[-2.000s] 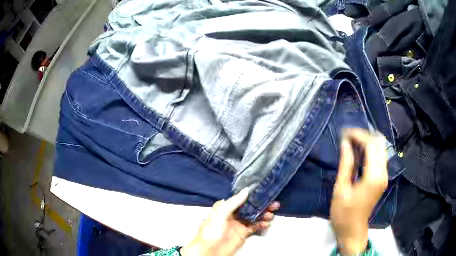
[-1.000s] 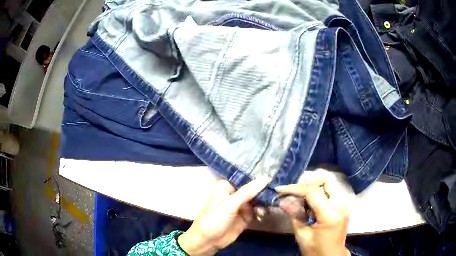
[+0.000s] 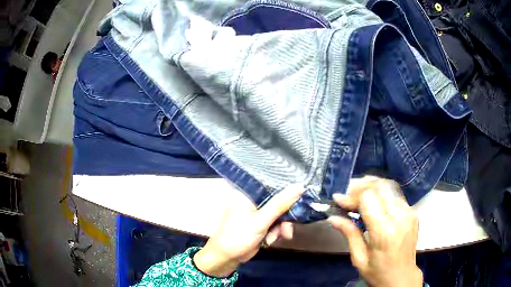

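Note:
A denim vest point(image 3: 269, 101) lies with its pale grey-blue inside up and dark blue bands along its edges. Its near corner, where the hem band point(image 3: 196, 134) meets the front placket point(image 3: 348, 112), hangs over the table edge. My left hand point(image 3: 249, 230) pinches this corner, thumb on top and fingers beneath. My right hand point(image 3: 381, 224) is at the right side of the same corner, fingers curled around thread snips point(image 3: 354, 215), mostly hidden, with a small blue part and a metal glint showing. Their blades are at the corner.
Stacked blue denim garments point(image 3: 129, 140) lie under and left of the vest on the white-topped table point(image 3: 145, 193). Black denim garments point(image 3: 487, 112) are at right. A blue crate of denim point(image 3: 124, 252) is below. A pale grey trough point(image 3: 53, 95) and part of a person point(image 3: 51, 64) are at upper left.
My right hand came from the right to the corner and stays there with the snips. The vest's placket edge was drawn nearer and now runs more upright. My left hand keeps its pinch.

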